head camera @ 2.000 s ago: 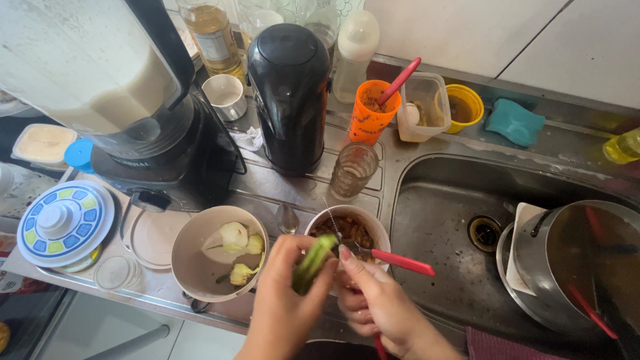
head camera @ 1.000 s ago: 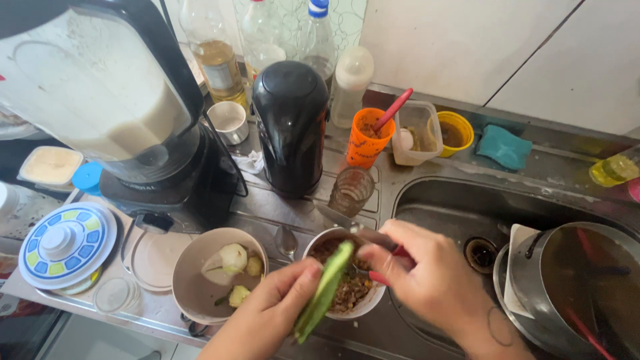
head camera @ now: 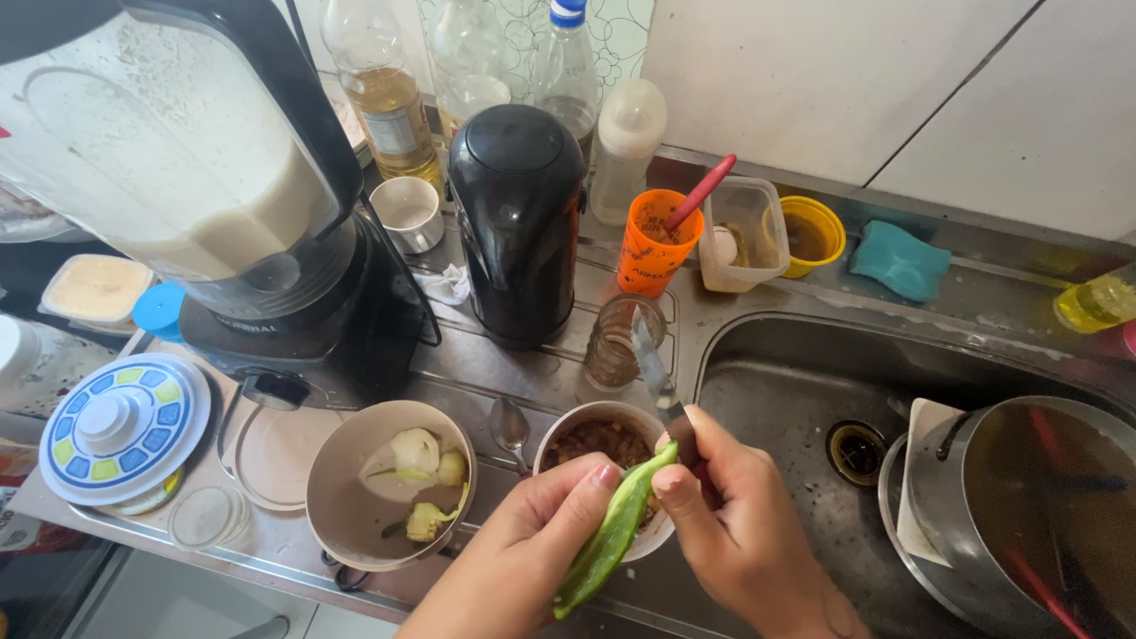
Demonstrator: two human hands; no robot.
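My left hand holds a long piece of green pepper, tilted, over the near side of a white bowl of chopped brown food. In my right hand is a small knife, its blade pointing up and away, while my right thumb and fingers meet the pepper's upper tip. Both hands partly cover the bowl. To the left stands a beige bowl with pieces of onion and other pale green scraps. A metal spoon lies between the two bowls.
A blender with white liquid stands at left, near a patterned lid. Behind the bowls are a black thermos, a ribbed glass and an orange cup. The steel sink at right holds a large pot.
The knife blade, hidden or near the bowl earlier, now points upward. My right hand has turned and come to the pepper's upper end. The pepper remains in my left hand.
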